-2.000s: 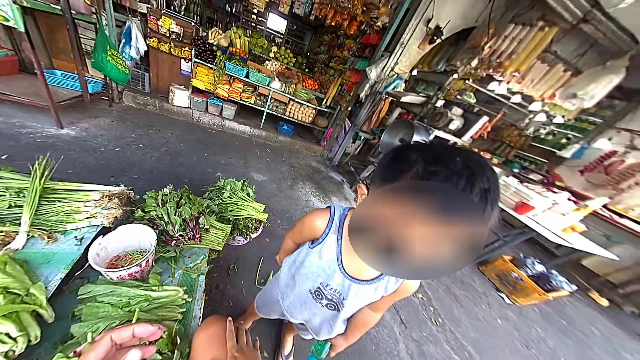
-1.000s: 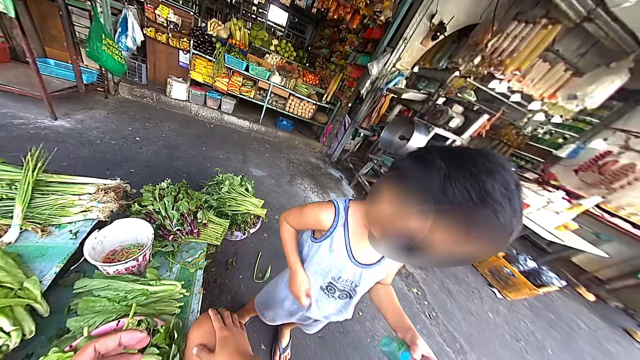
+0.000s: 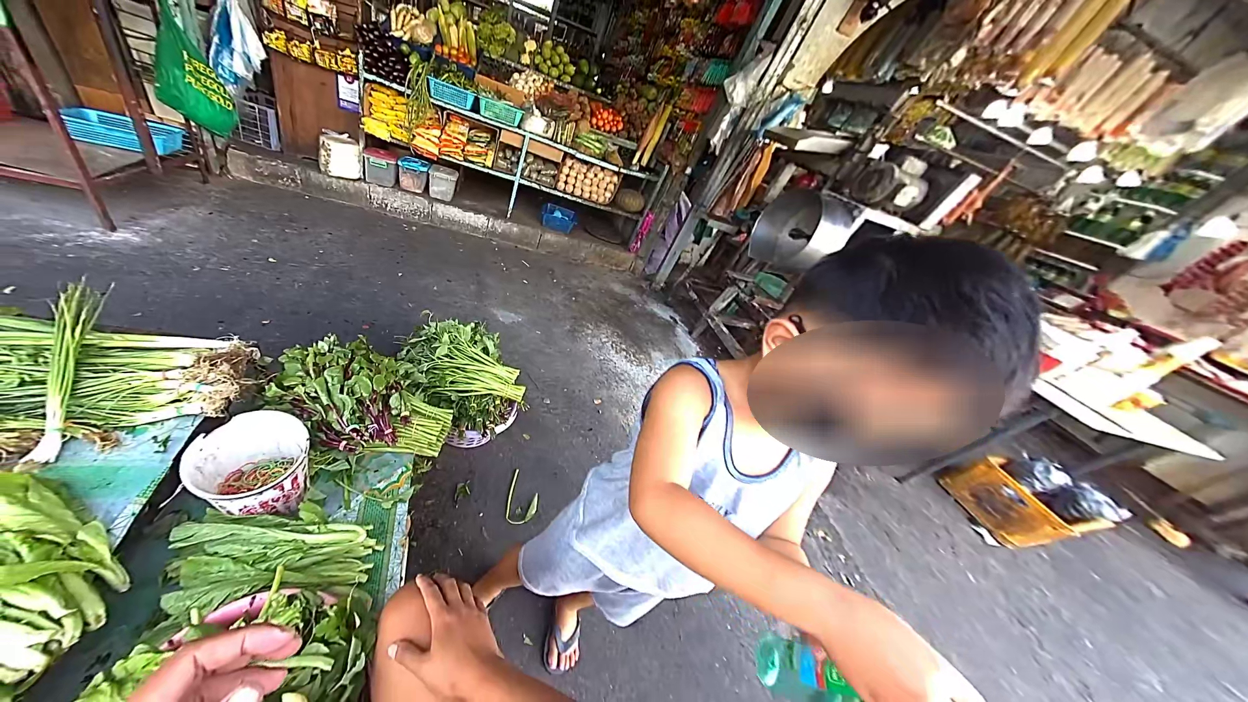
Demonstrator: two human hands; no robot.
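My left hand [image 3: 219,668] is at the lower left edge, fingers half curled over leafy greens [image 3: 331,634] in a pink container. A green stem shows by its fingertips; whether it is held cannot be told. My right hand [image 3: 453,634] lies flat on a bare knee [image 3: 395,624], holding nothing. Above the greens are a bundle of long-leafed greens [image 3: 268,556] and a white bucket [image 3: 210,463] with rubber bands [image 3: 255,476] inside. Bunches of red-stemmed greens [image 3: 336,395] and spring onions [image 3: 127,375] lie farther back.
A person in a sleeveless top [image 3: 682,507] stands just right of my knee, holding a green plastic bottle [image 3: 780,663]. Across the pavement [image 3: 390,263] is a produce stall [image 3: 522,146]. A yellow crate [image 3: 1004,502] sits on the ground at right. Lettuce-like greens [image 3: 49,575] lie at left.
The person beside me has turned and stretched one arm across the body toward the lower right. My right hand stays on the knee.
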